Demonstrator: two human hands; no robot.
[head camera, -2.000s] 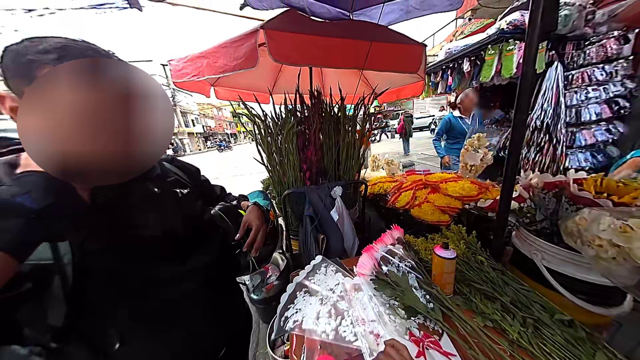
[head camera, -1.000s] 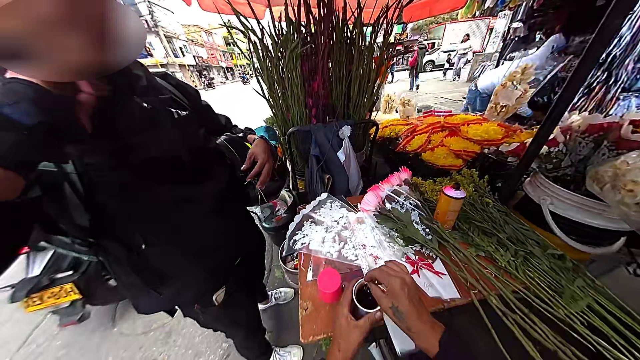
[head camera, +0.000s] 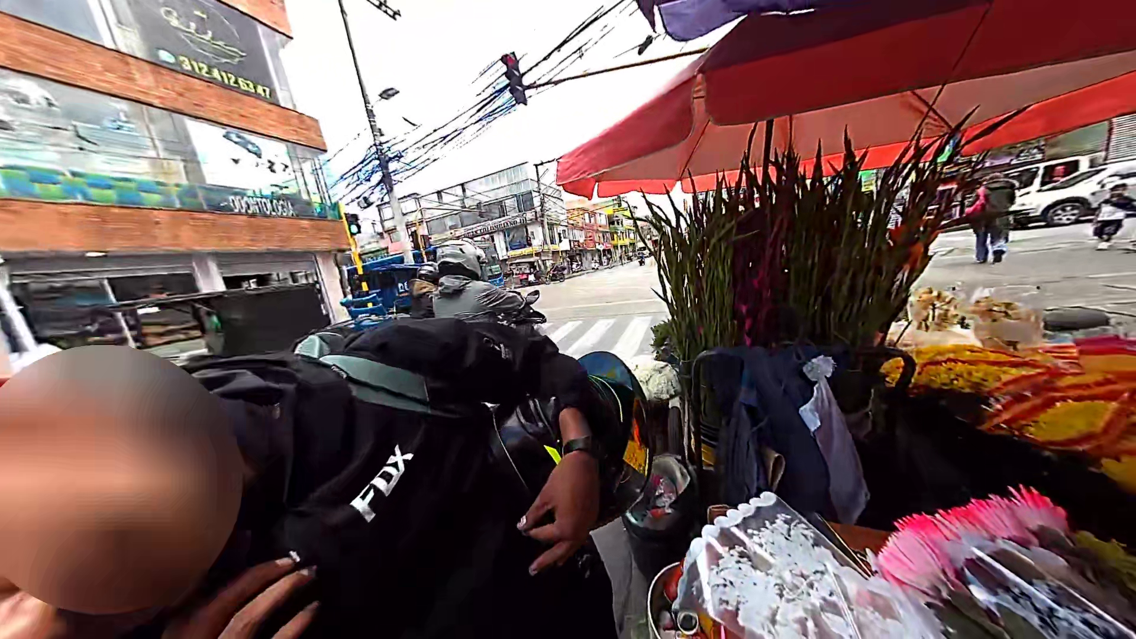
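Observation:
Neither my left hand nor my right hand shows at this moment. At the lower right, a bouquet of small white flowers (head camera: 781, 568) lies in clear wrap with a scalloped white edge. Pink flowers (head camera: 967, 537) lie beside it, partly wrapped in clear film. A person in a black jacket (head camera: 399, 497) leans close on the left; that person's hand, with a dark wristband (head camera: 580, 445), hangs near the middle. Whatever my hands hold or touch is out of view.
Tall green stems (head camera: 781, 248) stand behind dark blue cloth (head camera: 772, 417) hung on a frame. A red umbrella (head camera: 843, 80) spreads above. Yellow and red flower arrangements (head camera: 1065, 399) are at the right. A dark bin (head camera: 661, 510) stands beside the person; riders and a crosswalk (head camera: 603, 335) lie beyond.
The view has swung up and left. My hands, seen a second ago around a small cup by the bouquet, are out of the frame. The person in black now leans lower.

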